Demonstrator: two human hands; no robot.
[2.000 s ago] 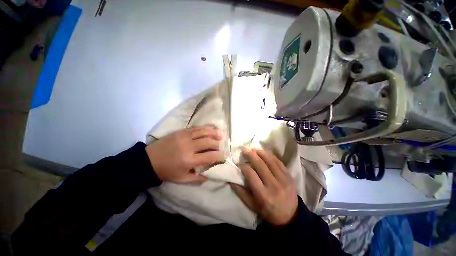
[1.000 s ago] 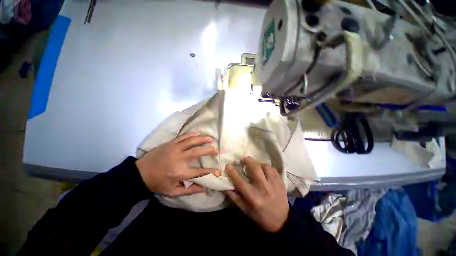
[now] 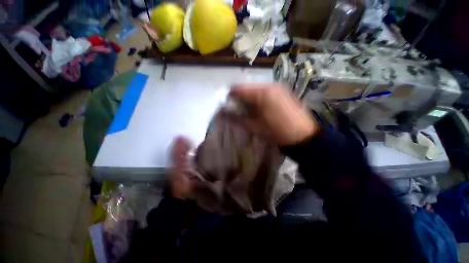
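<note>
The beige garment [image 3: 234, 159] is bunched up and lifted off the table, in front of the table's near edge; it looks darker and brownish here. My right hand [image 3: 275, 113] is raised and blurred, gripping the garment's top end. My left hand [image 3: 181, 167] is blurred at the garment's left side and holds its edge; its fingertips are unclear. The sewing machine [image 3: 370, 90] stands to the right. Its needle area is hidden behind my right hand and sleeve.
The white table [image 3: 175, 110] has blue tape [image 3: 127, 105] at its left. Two yellow rounded objects [image 3: 213, 25] and cloth scraps [image 3: 262, 33] lie along the back. A light cloth piece [image 3: 414, 145] lies at right. Piled clothes [image 3: 79, 56] are at far left, blue cloth [image 3: 437, 231] at lower right.
The garment has left the needle area and been lifted toward me. My right hand has risen and my left has moved to the garment's side. The view has tilted up, showing the back.
</note>
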